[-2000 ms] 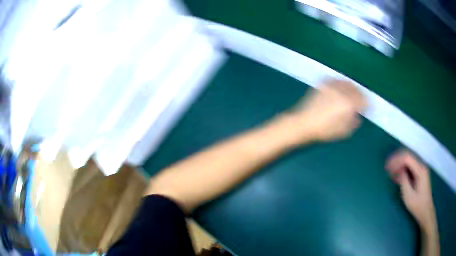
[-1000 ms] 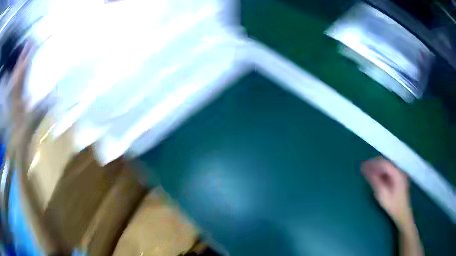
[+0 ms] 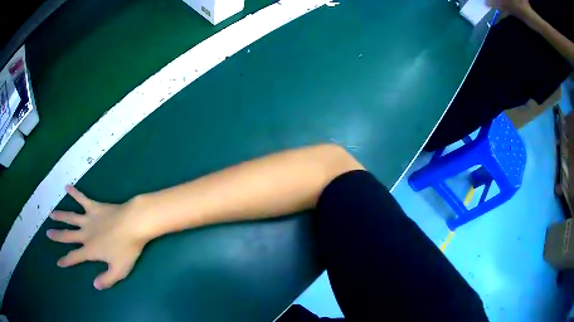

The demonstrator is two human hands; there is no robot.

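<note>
My right hand (image 3: 104, 236) lies palm down on the green worktable (image 3: 302, 94), near its white edge rail (image 3: 135, 104). Its fingers are spread and it holds nothing. The bare forearm and black sleeve reach in from the lower right. My left hand is out of the picture. A loaded inner tray (image 3: 16, 94) with printed papers on top and rounded cups below is on the green conveyor belt (image 3: 88, 82), cut off by the left edge.
Part of a white box (image 3: 217, 7) is on the belt at the top. At the upper right a person in dark clothes has a hand (image 3: 513, 7) by a white item (image 3: 473, 9). A blue stool (image 3: 484, 163) and brown cartons (image 3: 560, 244) stand on the blue floor.
The view has swung right; the white boxes and brown carton have left it, and the stool and other person have entered. My right hand has opened flat. My left hand is out of view.
</note>
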